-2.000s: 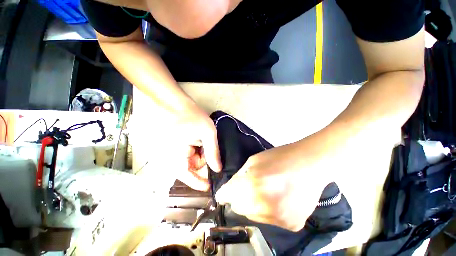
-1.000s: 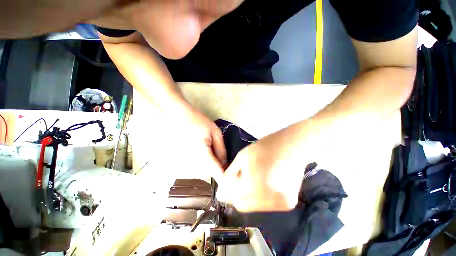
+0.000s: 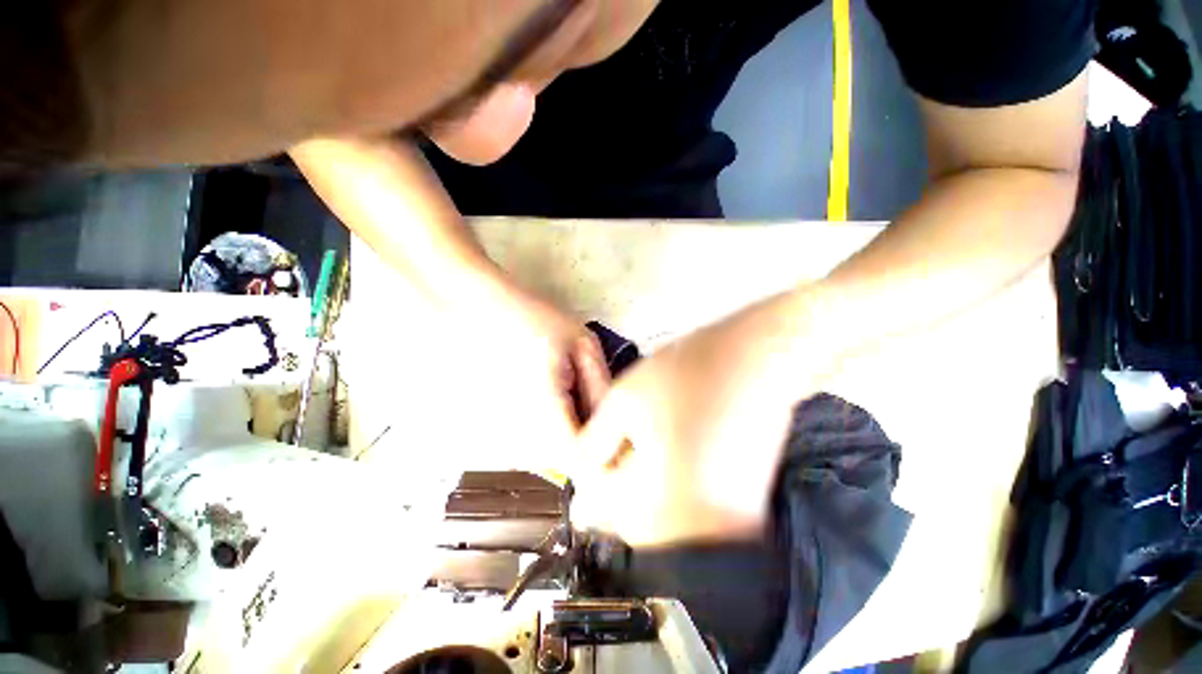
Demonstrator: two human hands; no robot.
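Observation:
A black cloth piece (image 3: 844, 500) lies under and beside my hands, bunched to the right of the presser foot area (image 3: 573, 553). A small dark corner also shows between my hands. My left hand (image 3: 699, 454), on the picture's right, is overexposed and partly blurred. It is closed over the cloth beside the needle area, and its fingertips are hard to make out. My right hand (image 3: 573, 375), on the picture's left, has curled fingers at the cloth's upper edge, close to my left hand. The needle and the seam are not clearly visible.
The white sewing machine head (image 3: 264, 553) fills the lower left, with brownish metal plates (image 3: 501, 494) beside the needle. A red and black tool (image 3: 119, 428), a green-handled rod (image 3: 323, 296) and a round container (image 3: 244, 263) are left. Stacked black pieces (image 3: 1120, 487) line the right edge.
The cloth showing above my hands has shrunk, and the bunched part on the right has spread, its zipper teeth no longer visible. My hands have drawn closer together. The face reaches further into the picture.

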